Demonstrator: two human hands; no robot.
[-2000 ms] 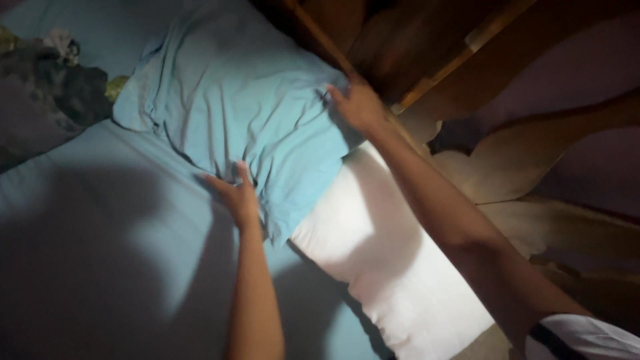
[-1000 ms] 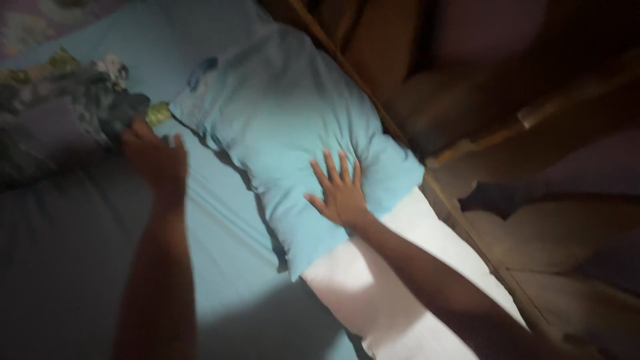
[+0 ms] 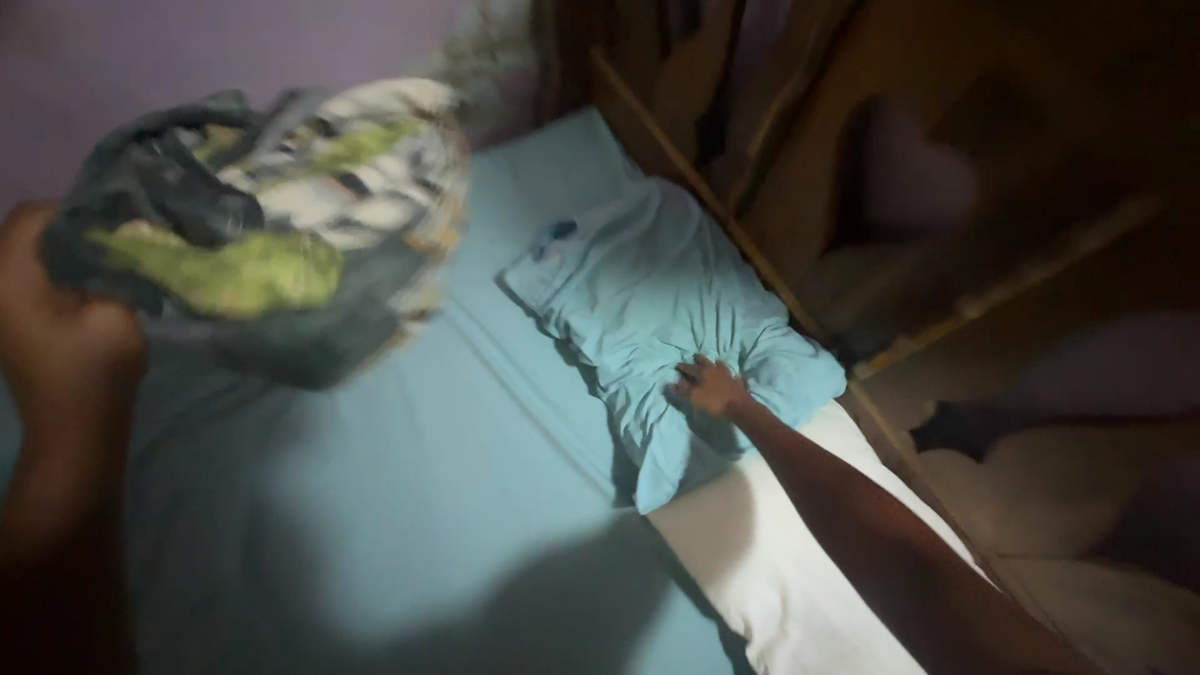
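Observation:
My left hand (image 3: pixel 70 319), at the left edge, grips a blurred bundle of patterned cloth (image 3: pixel 281 328) in dark grey, green and white, lifted above the bed. My right hand (image 3: pixel 710 386) bunches the light blue pillowcase (image 3: pixel 647 281) near its open end. The case covers the upper part of a long white pillow (image 3: pixel 797 562), whose lower part lies bare beneath my right forearm. Both lie along the right side of a bed with a light blue sheet (image 3: pixel 450 469). The fingertips of my right hand are partly lost in the folds.
A wooden bed rail (image 3: pixel 675 150) runs along the pillow's right side. Beyond it stand dark wooden panels with curved cut-outs (image 3: pixel 900 187). A purplish surface (image 3: pixel 234 47) lies behind the bundle. Shadows fall across the sheet.
My left hand left the pillowcase, reached the patterned cloth and lifted it off the bed. My right hand, spread flat on the pillowcase a second ago, now gathers its fabric. The view has shifted.

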